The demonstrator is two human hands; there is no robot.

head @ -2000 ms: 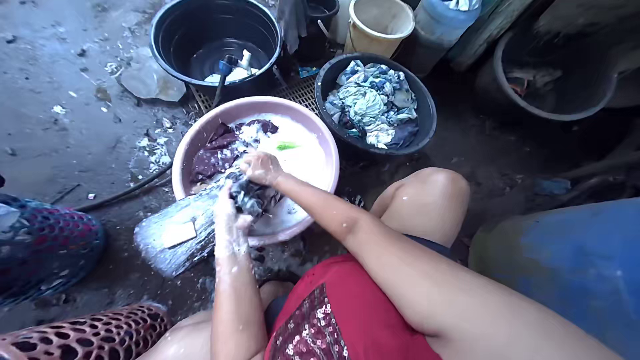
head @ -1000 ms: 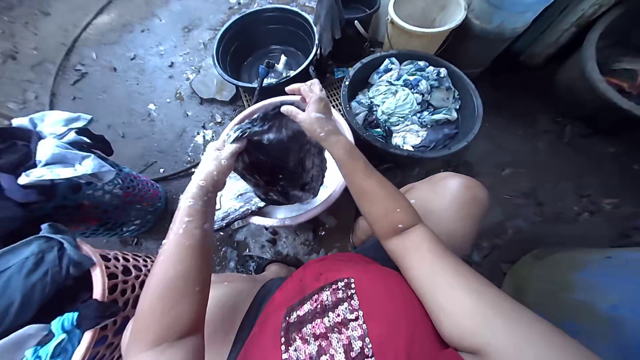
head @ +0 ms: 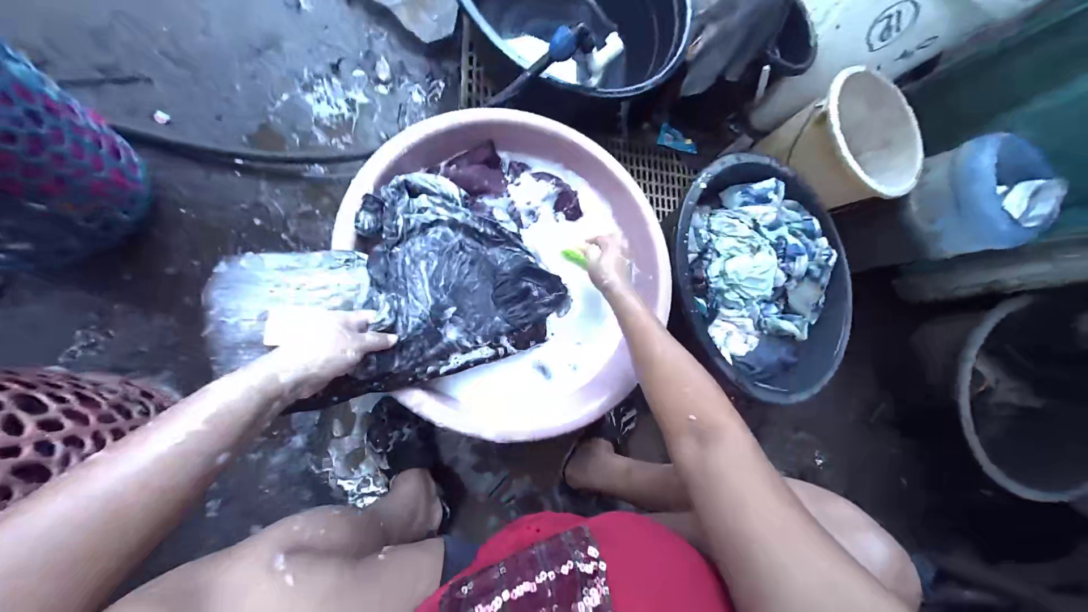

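Note:
A pink plastic basin point(head: 646, 204) holds sudsy water and maroon cloth point(head: 476, 170). Over its left part lies a wet black garment point(head: 463, 272), spread on a pale washing board point(head: 289, 276) that juts past the left rim. My left hand point(head: 336, 344) rests at the garment's lower left edge, beside a whitish block on the board; whether the fingers grip the cloth cannot be told. At the right inside of the basin, my right hand point(head: 608, 259) has its fingers on a bright green object point(head: 575, 256), perhaps a brush or soap, partly hidden by the fingers and foam.
A dark basin of wet clothes point(head: 765, 263) stands close on the right. Behind are a black tub point(head: 671, 59) with a hose, a cream bucket point(head: 875, 136) and a blue container point(head: 977, 195). Perforated baskets point(head: 59, 153) stand at left; a large tub point(head: 977, 382) is at far right.
The black garment, held up between both hands a second ago, now lies over the board and basin. My right hand has moved onto the green object. The view has shifted closer over the basin.

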